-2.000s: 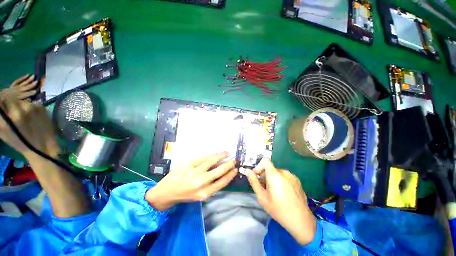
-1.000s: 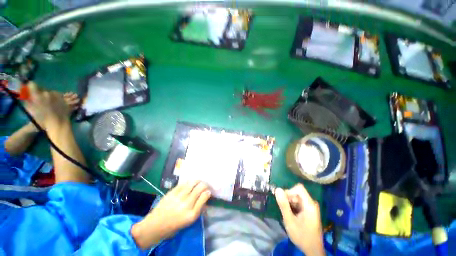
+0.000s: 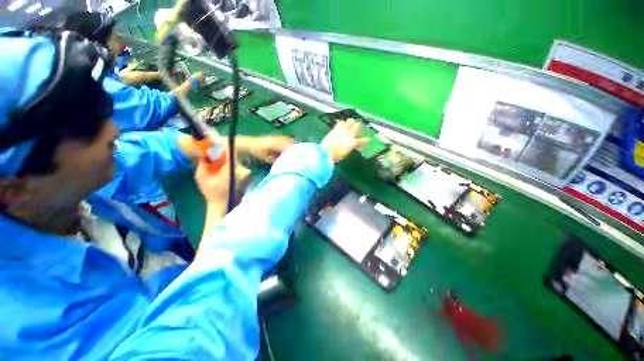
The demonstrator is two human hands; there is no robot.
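My left hand (image 3: 344, 139) reaches out at the end of a blue sleeve to the far side of the bench. Its fingers are over or beside a dark tablet unit (image 3: 340, 117); blur hides whether they grip it. My right hand is out of the picture. An opened tablet unit (image 3: 356, 227) lies nearer on the green mat, silver-white inside with gold-orange parts at its right end. Another opened unit (image 3: 439, 189) lies beyond it. The tablet worked on before is out of view.
A person in blue sits at the left, a hand (image 3: 220, 183) around an orange-marked tool. A blurred red wire bunch (image 3: 472, 324) lies low right. Another tablet (image 3: 600, 296) is at the right. The spool (image 3: 270, 285) is partly behind my sleeve. Notices hang on the green partition (image 3: 395, 81).
The view has swung left and up. My left hand has left the near tablet and stretched across the bench. My right hand has gone out of the picture.
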